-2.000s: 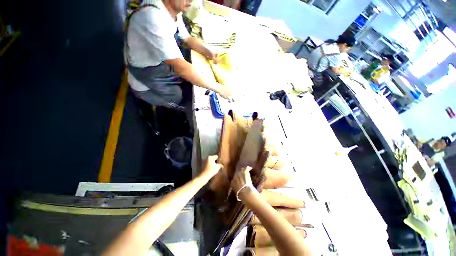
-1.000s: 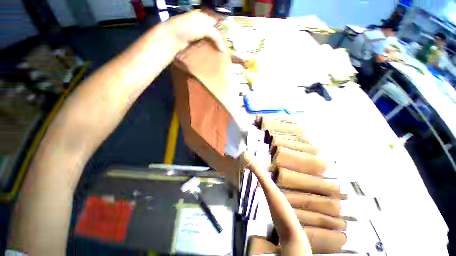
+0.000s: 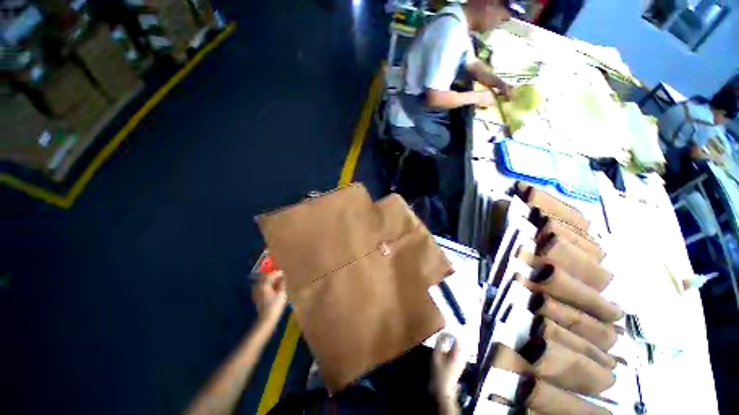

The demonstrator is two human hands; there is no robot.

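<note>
A brown bag body panel (image 3: 348,292) with notched corners lies flat over the work board, with a seam across its middle and a tiny pale tab (image 3: 385,249) on it. My left hand (image 3: 271,293) is at the panel's left edge; whether it grips the panel is unclear. My right hand (image 3: 446,357) is near the panel's lower right corner, small and blurred. A white sheet (image 3: 460,293) with a black pen-like stick (image 3: 452,303) shows to the right of the panel. A bit of red-orange (image 3: 267,264) shows at the left.
Rolled brown bag pieces (image 3: 575,293) line the white bench (image 3: 668,324) on the right, with white sheets between them. A blue tray (image 3: 547,166) lies farther along. A person (image 3: 429,77) works at the bench's left side. Boxes (image 3: 101,77) stand beyond yellow floor lines at upper left.
The brown piece, earlier among the bench pieces and then lifted and folded, is now spread flat over the board. Both hands have come down near its edges. The view has swung left.
</note>
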